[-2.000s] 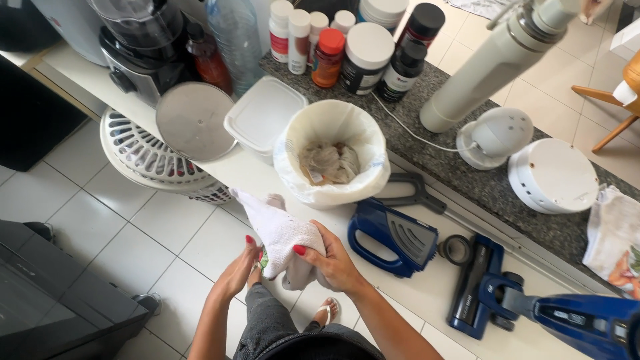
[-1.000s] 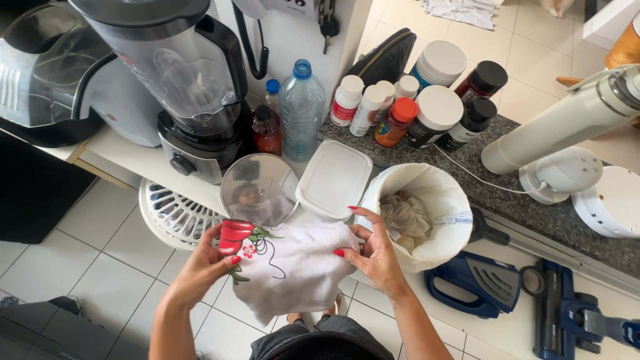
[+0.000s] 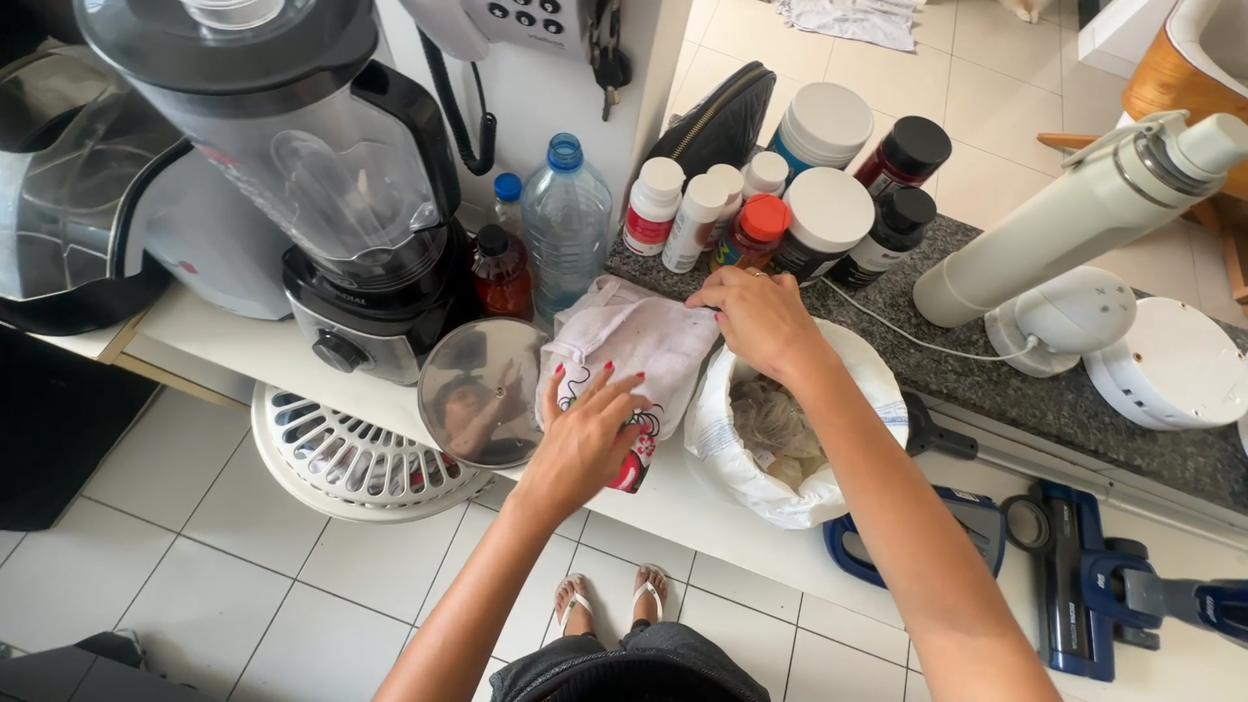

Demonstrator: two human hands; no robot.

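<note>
A white cloth with a red and black print [image 3: 634,356] lies spread over the white shelf, between the round clear lid [image 3: 485,390] and the lined bin. My left hand [image 3: 585,429] rests on its lower part, fingers spread. My right hand [image 3: 756,322] reaches over the bin to the cloth's upper right corner, thumb and fingertips at its edge; whether they pinch it is unclear. The bin with a white plastic liner [image 3: 717,429] holds crumpled pale waste, and my right forearm passes over it. The white lidded container seen earlier is hidden, apparently under the cloth.
A blender [image 3: 370,185], a clear plastic bottle [image 3: 567,224] and a small red bottle [image 3: 500,273] stand behind. Supplement jars [image 3: 829,210] line the granite counter [image 3: 877,322], with a pale thermos [image 3: 1033,234]. Blue vacuum parts [image 3: 1072,585] lie at right, a slotted white basket [image 3: 361,458] below left.
The cloth was bunched in both hands, then held open between them; now it lies on the shelf, covering where the white container stood. My right hand has moved to its far corner.
</note>
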